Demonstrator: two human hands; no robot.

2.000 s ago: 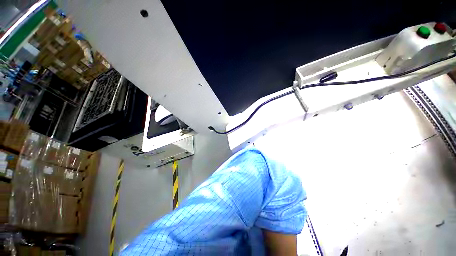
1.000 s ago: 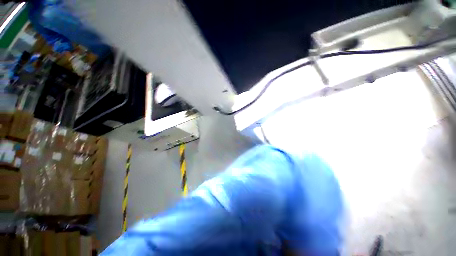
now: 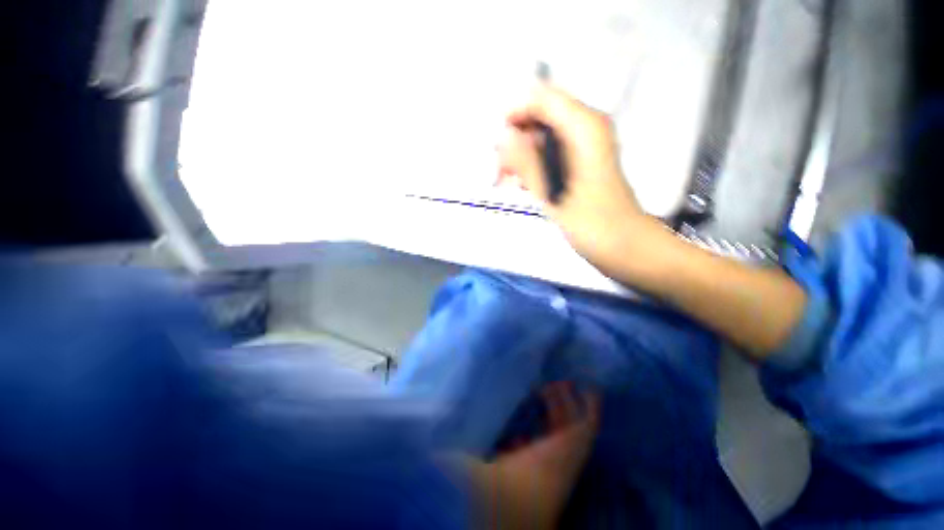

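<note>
The view is blurred. My right hand [image 3: 585, 171] reaches in from the right edge, bare below a blue sleeve, over a brightly lit white bed [image 3: 342, 135]. It is closed around a dark pen-like tool [image 3: 553, 164], whose other end shows above the fingers. My left hand [image 3: 543, 445] is low in the middle, bare and blurred, in front of blue smock cloth. A dark patch lies beside its fingers; I cannot tell if it is a held thing. No circuit board can be made out on the overexposed bed.
A thin dark rod [image 3: 471, 204] crosses the bright bed below my right hand. A conveyor rail [image 3: 725, 104] runs along the bed's right side. A pale frame edge [image 3: 155, 155] bounds the left side. A large blurred blue sleeve or smock [image 3: 207, 414] fills the lower left.
The view has swung round: the cartons, floor tape and button box are gone from sight. The bed now fills the top middle, and both hands show, the right one with the tool.
</note>
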